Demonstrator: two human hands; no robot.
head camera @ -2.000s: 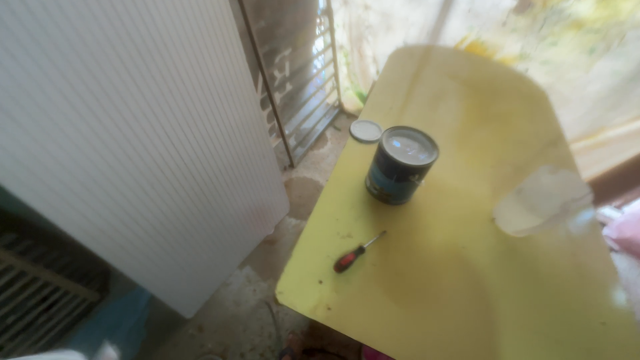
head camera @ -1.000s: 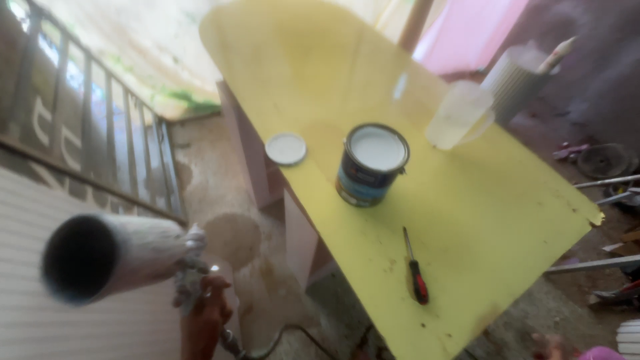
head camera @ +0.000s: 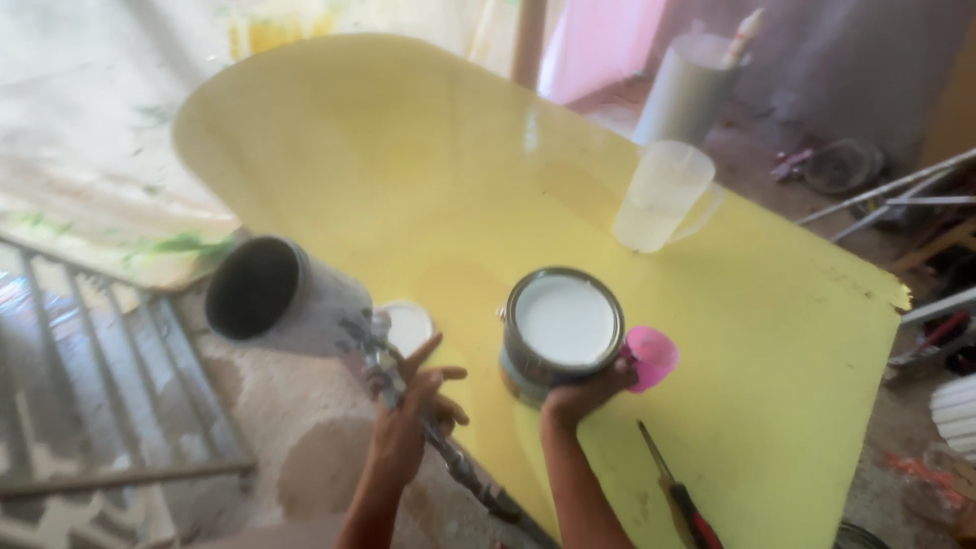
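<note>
My left hand (head camera: 412, 412) holds a paint spray gun (head camera: 385, 366) with a large paint-spattered cup (head camera: 328, 305); some of its fingers are spread. My right hand (head camera: 587, 393) is against the side of an open can of white paint (head camera: 564, 320), with a pink plastic cup or funnel (head camera: 653, 358) at its fingers. The can is at the yellow tabletop (head camera: 457, 175); whether it touches the top is hard to tell. A round white lid (head camera: 408, 328) lies behind the left hand. A screwdriver with a red and black handle (head camera: 690, 515) lies near the right forearm.
A translucent plastic jug (head camera: 663, 198) stands at the table's right edge. Beyond it is a tall grey container (head camera: 686, 88) with a brush-like handle sticking out. A metal grille (head camera: 114, 374) leans at the left. Metal bars and clutter lie on the floor at the right.
My right hand has come in to the paint can with the pink item. The spray gun and left hand, out of view two seconds ago, have moved in beside the table.
</note>
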